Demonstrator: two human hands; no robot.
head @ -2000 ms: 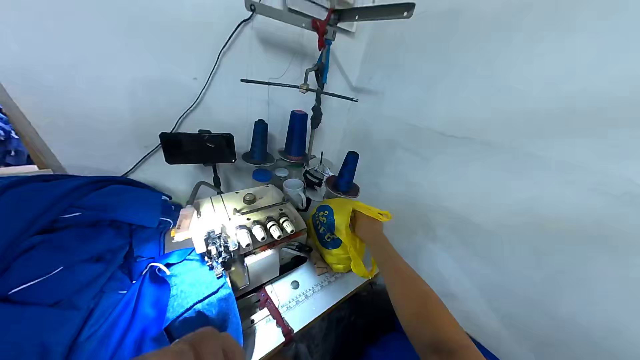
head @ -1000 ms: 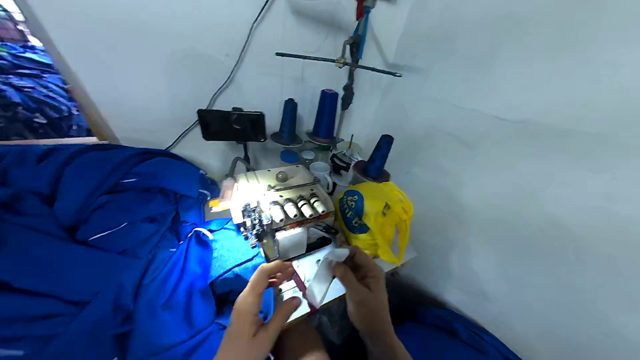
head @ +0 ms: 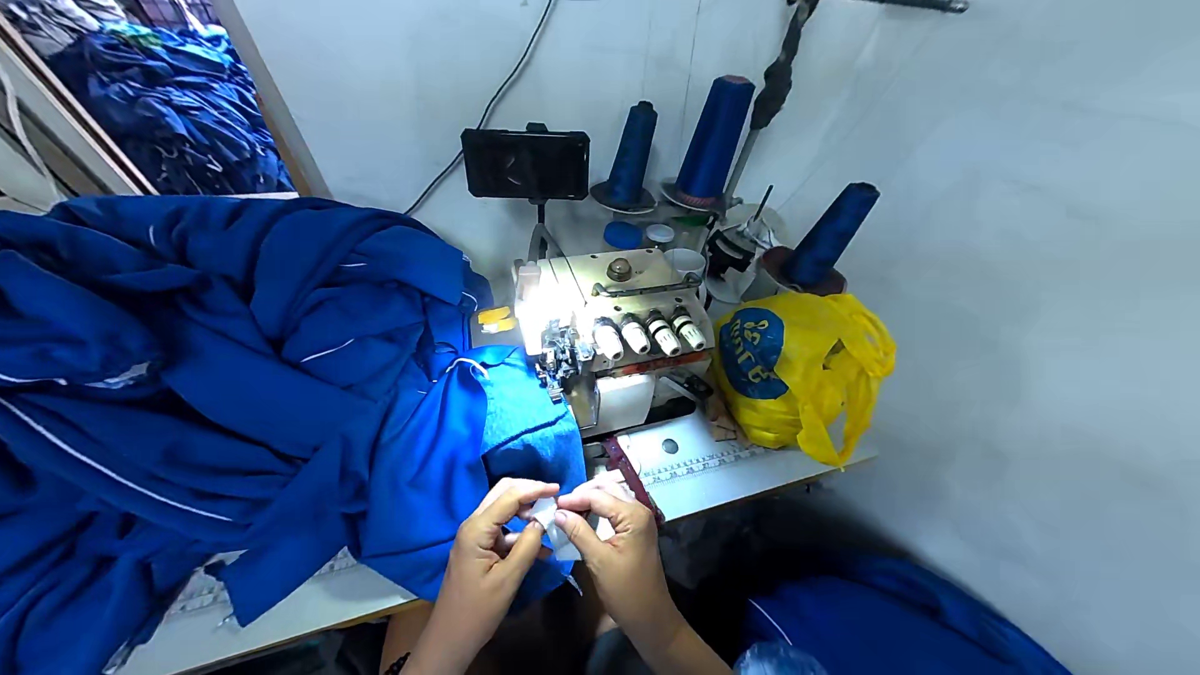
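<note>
Both my hands meet in front of the table edge, pinching a small white piece (head: 565, 542), paper or cloth, between thumbs and fingers. My left hand (head: 497, 544) grips its left side and my right hand (head: 614, 544) its right side. Just behind them, blue fabric (head: 534, 422) lies at the needle area of a serger sewing machine (head: 623, 291), whose lamp is lit. A yellow plastic bag (head: 797, 375) stands right of the machine. A dark red strip (head: 635, 476) hangs over the table beside my right hand.
A large heap of blue garments (head: 244, 375) covers the table's left part. Behind the machine are blue thread cones (head: 714, 141) and a phone on a stand (head: 526, 164). A printed measuring scale (head: 703, 464) runs along the table. More blue cloth (head: 872, 609) lies low at right, beside the wall.
Two seconds ago my right hand was at the yellow bag; it then came to my left hand, and the white piece appeared between them. The hands are now closer together on it.
</note>
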